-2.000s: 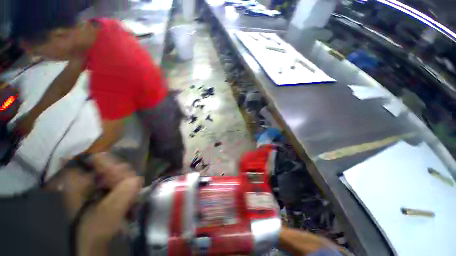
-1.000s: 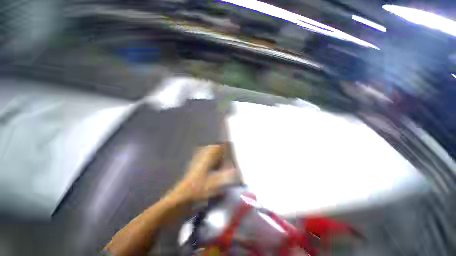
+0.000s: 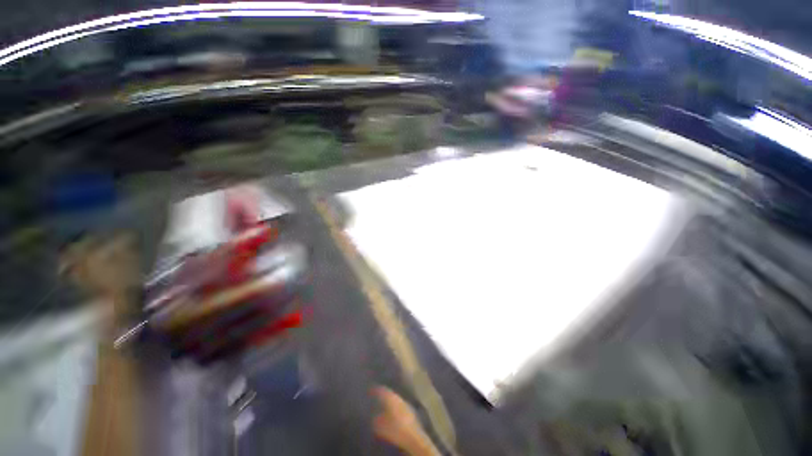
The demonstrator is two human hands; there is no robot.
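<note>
The red and silver cutting machine (image 3: 227, 289) is upright on or over the dark table at left of centre, strongly blurred. My left hand (image 3: 102, 263) is a blurred shape just left of the machine, with the forearm running down to the bottom edge; its grip cannot be made out. My right hand (image 3: 398, 419) shows only in part at the bottom, apart from the machine and low over the table; its fingers are too blurred to read. A lay with a bright white top sheet (image 3: 516, 258) lies right of the machine, its dark edge facing me.
A yellowish tape seam (image 3: 392, 325) crosses the dark table between machine and lay. A smaller white-topped piece (image 3: 196, 221) lies behind the machine. Another white sheet (image 3: 44, 383) is at the lower left. A blurred person (image 3: 530, 98) is in the far background.
The view has swung from the aisle and a person in red to the table. The machine has moved from the bottom centre to the left, and the white lay shows more fully.
</note>
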